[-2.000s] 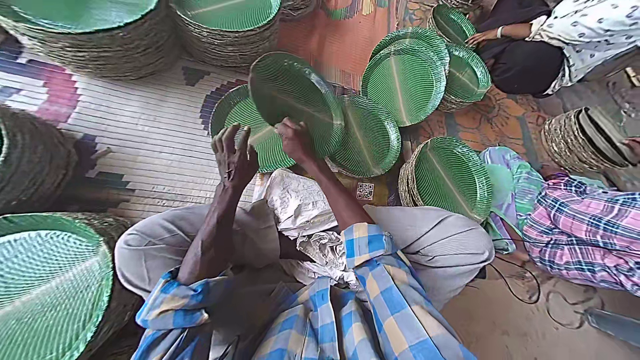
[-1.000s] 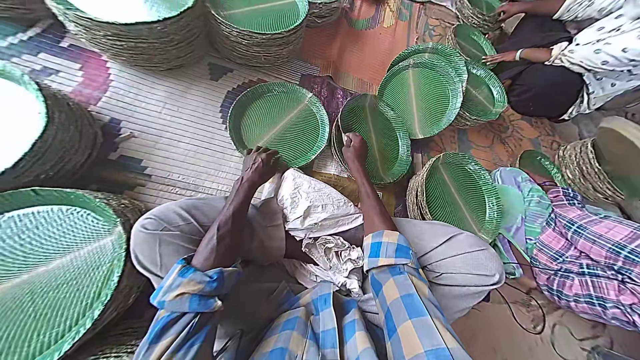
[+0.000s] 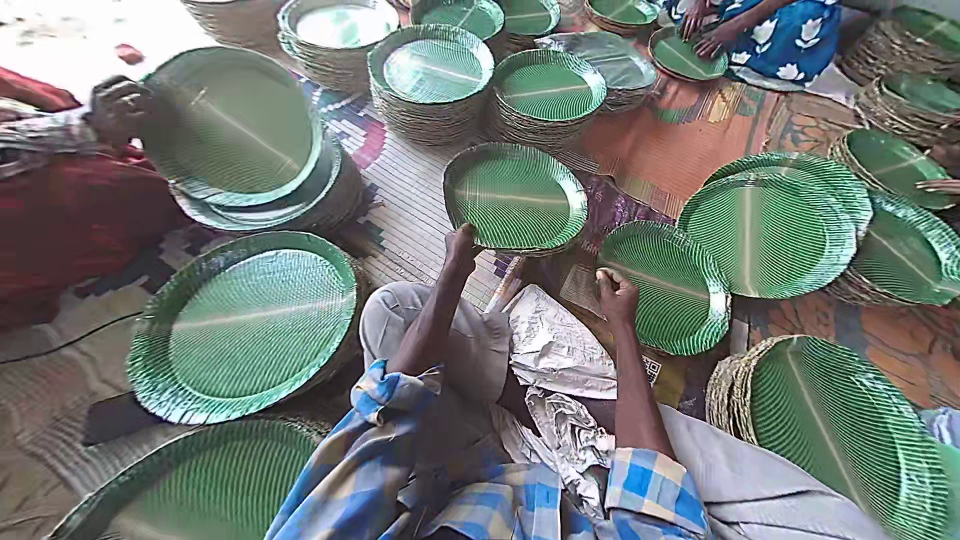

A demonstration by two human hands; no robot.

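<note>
Round green leaf-pattern plates with raised rims lie all around me. My left hand (image 3: 463, 244) grips the near left rim of one green plate (image 3: 517, 196), thumb on top, in front of me. My right hand (image 3: 619, 294) is at the left edge of another green plate (image 3: 664, 286), which lies tilted to the right; its fingers are curled, and whether they pinch the rim is unclear. Between my knees rests a crumpled white sack (image 3: 559, 349). Beyond the right plate, more large plates (image 3: 769, 234) overlap.
Stacks of plates stand ahead (image 3: 431, 82), at the left (image 3: 247, 322) and by my right knee (image 3: 832, 427). At the far left a person's hand (image 3: 120, 109) holds up a large plate (image 3: 232, 124). Another person's hands (image 3: 705, 37) touch a plate at the top. Patterned mats (image 3: 420, 217) cover the floor.
Two seconds ago a plate was held raised over another; now my left hand holds one plate at the left and my right hand is by another. The view has swung left.
</note>
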